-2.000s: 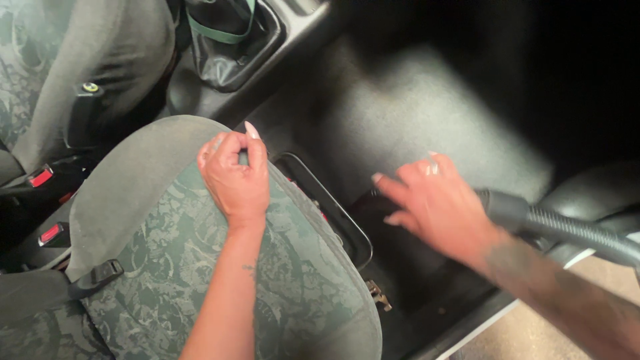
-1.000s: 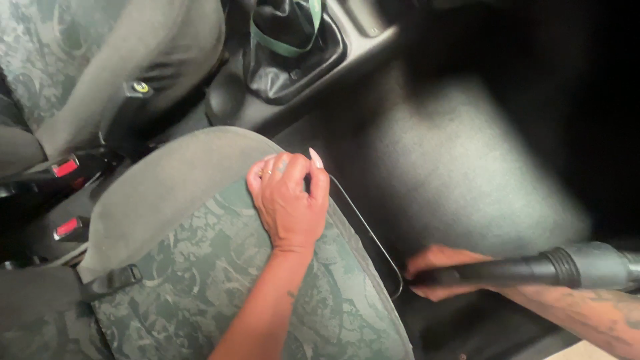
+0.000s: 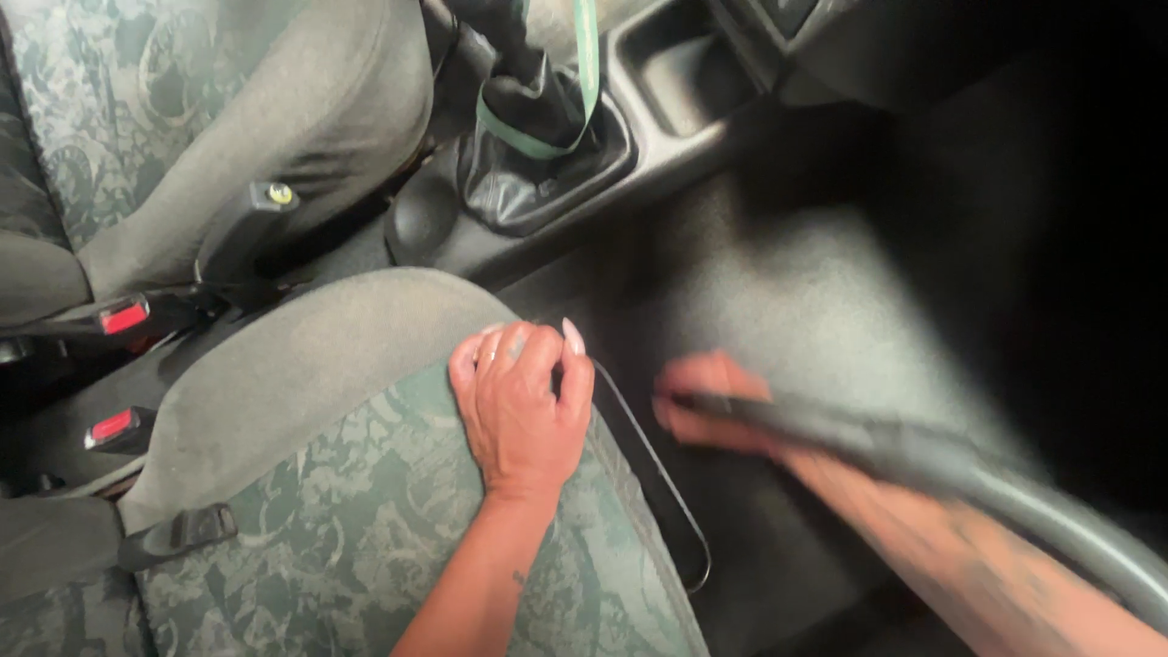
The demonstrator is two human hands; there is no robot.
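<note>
My left hand [image 3: 525, 401] rests on the front edge of a patterned car seat cushion [image 3: 356, 511], its fingers curled, with a ring on one of them. Right of the seat, over the dark footwell, my right hand [image 3: 712, 401] is blurred by motion. It is closed around the narrow end of a black vacuum cleaner nozzle [image 3: 821, 424], which joins a grey hose [image 3: 1077, 520] running off to the lower right. The nozzle's tip is hidden by the hand and the blur. A thin metal seat bar [image 3: 657, 461] lies between the two hands.
Beyond the seat stand the gear lever boot [image 3: 520, 192] with a green strap [image 3: 529, 141] looped round it, and the centre console tray [image 3: 689, 82]. The handbrake [image 3: 251, 214], red seat belt buckles [image 3: 123, 315] and a second seat [image 3: 274, 119] are at the left. The footwell floor [image 3: 821, 301] is partly lit.
Two seconds ago my right hand was apart from the hose end, its fingers spread; now it holds the nozzle. My left hand stays on the seat edge. The view has shifted.
</note>
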